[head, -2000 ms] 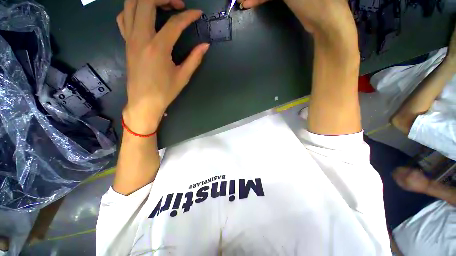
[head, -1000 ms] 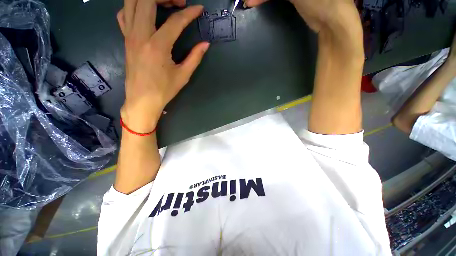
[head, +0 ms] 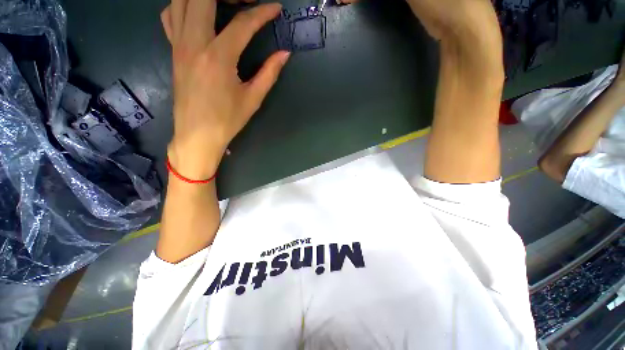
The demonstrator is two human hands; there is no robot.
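Observation:
A small black plastic housing (head: 301,32) lies flat on the dark green bench (head: 329,102), near the top edge of the head view. My left hand (head: 205,75) has its thumb tip and index fingertip at the housing's left corners, steadying it. My right hand (head: 445,15) is cut off by the top edge. The silver tip of the tweezers (head: 323,6) shows at its fingertips, over the housing's upper edge; the rest of the tweezers is hidden or out of frame.
A crinkled clear plastic bag (head: 41,157) lies at left, with black parts (head: 123,106) beside it. A pile of black parts (head: 531,31) lies at upper right. Another person's arm (head: 589,130) is at right. The bench's pale edge rail (head: 308,169) runs before me.
The housing and the tweezers tip sit slightly higher in view. My right forearm has shifted slightly right. The other person's lower hand has left the view. My left hand has barely moved.

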